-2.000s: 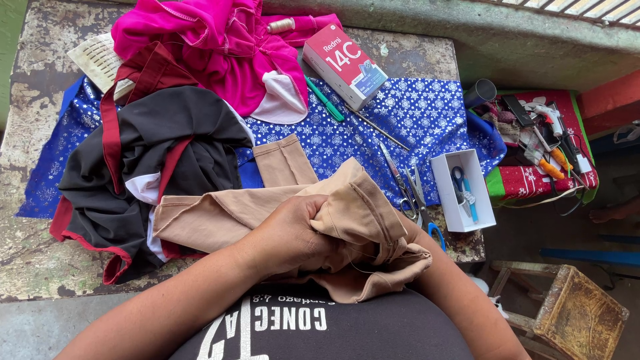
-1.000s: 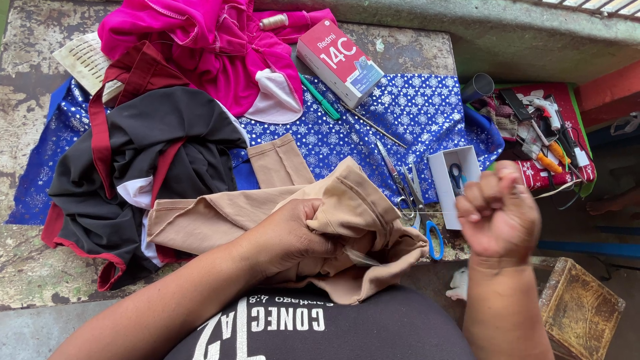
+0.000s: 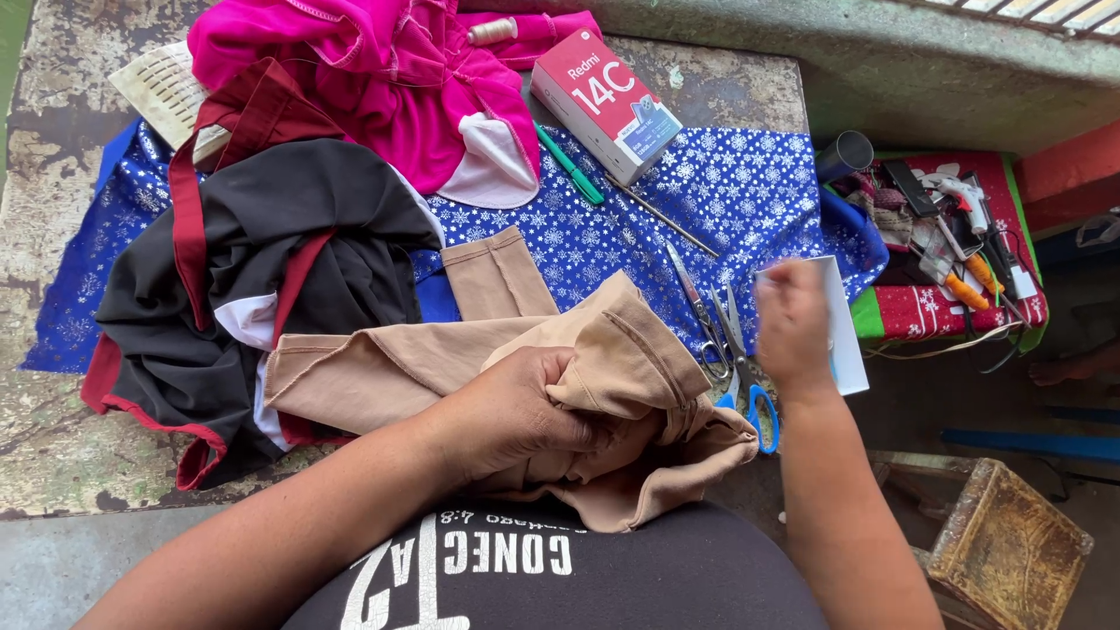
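My left hand (image 3: 525, 416) grips a beige stitched garment (image 3: 411, 354) near its hemmed opening, in front of my shirt. Blurred by motion, my right hand (image 3: 792, 324) is raised over the left side of a small white box (image 3: 847, 332); whether its fingers hold anything cannot be told. Blue-handled scissors (image 3: 751, 398) lie just left of that hand, their blades pointing away from me. Beside them are metal scissors (image 3: 696, 302). A thin metal rod (image 3: 661, 216) and a green pen (image 3: 570, 164) rest farther back on blue snowflake-patterned fabric (image 3: 752, 188).
Black and dark red clothing (image 3: 262, 236) is heaped at the left, with a pink garment (image 3: 411, 96) behind it. A thread spool (image 3: 493, 31) lies on the pink cloth. A red phone box (image 3: 605, 105) stands nearby. Tools fill a cloth-covered surface (image 3: 919, 317) at right, above a wooden stool (image 3: 1006, 542).
My right hand was at the beige garment two seconds ago, then raised to the right with curled fingers; now it is over the white box. My left hand keeps its hold.
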